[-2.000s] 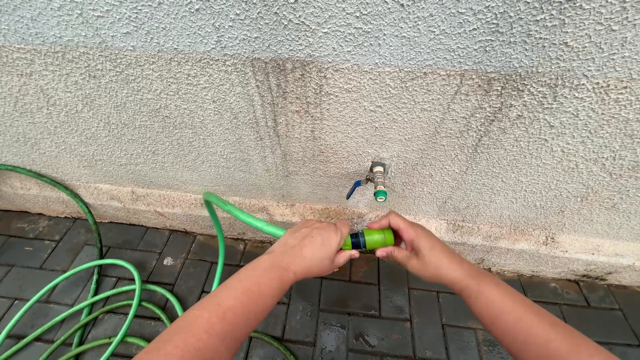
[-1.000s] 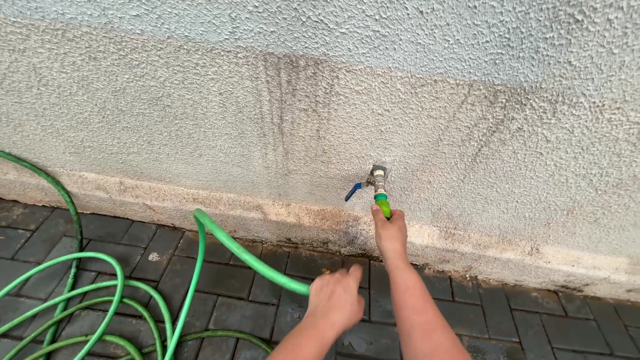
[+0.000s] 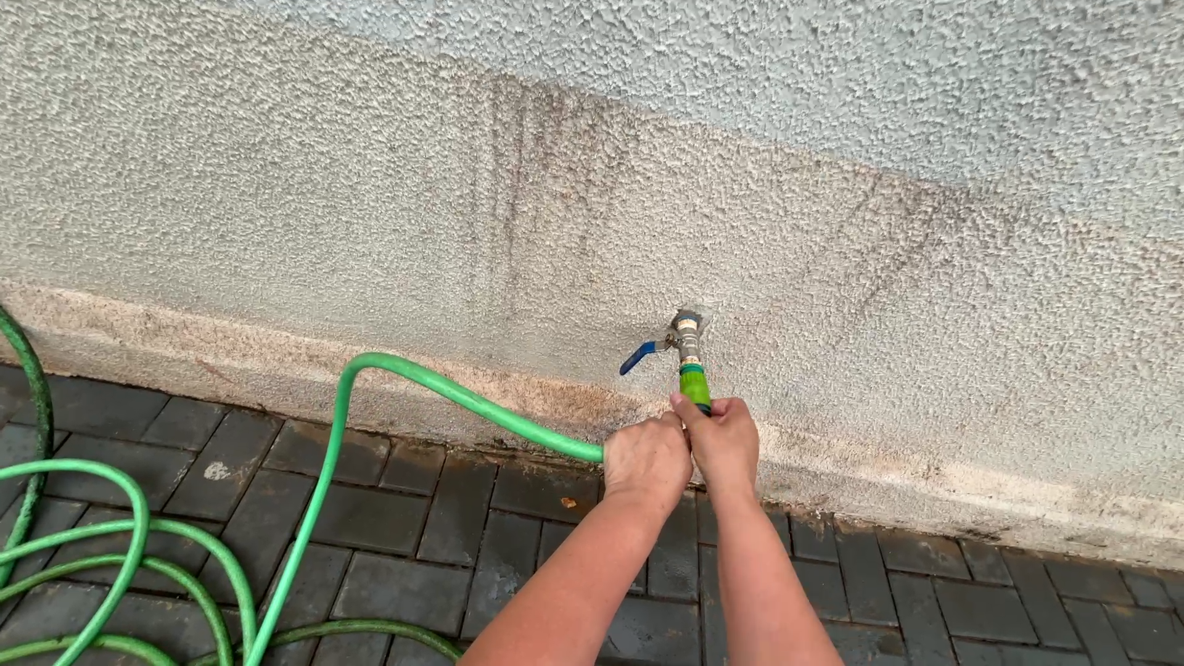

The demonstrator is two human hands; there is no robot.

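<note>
A metal outdoor tap [image 3: 687, 340] with a blue lever handle [image 3: 640, 355] sticks out of the wall. Directly beneath its outlet, in line with it, is a bright green hose connector [image 3: 694, 387]. My right hand [image 3: 728, 444] grips the connector's lower, dark end. Close against it on the left, my left hand [image 3: 647, 460] is closed around the green garden hose [image 3: 481, 407], which arches away to the left. The hose end and the lower part of the connector are hidden by my fingers.
Loops of green hose [image 3: 139, 518] lie on the dark paving bricks [image 3: 398, 592] at the lower left. The rough plastered wall [image 3: 370, 203] rises behind, with a stained ledge [image 3: 231, 342] along its foot. A small brown leaf [image 3: 567, 502] lies near the wall.
The green connector was between my hands, away from the tap, two seconds ago; now it is at the tap's outlet. My left hand has moved up beside my right hand since one second ago.
</note>
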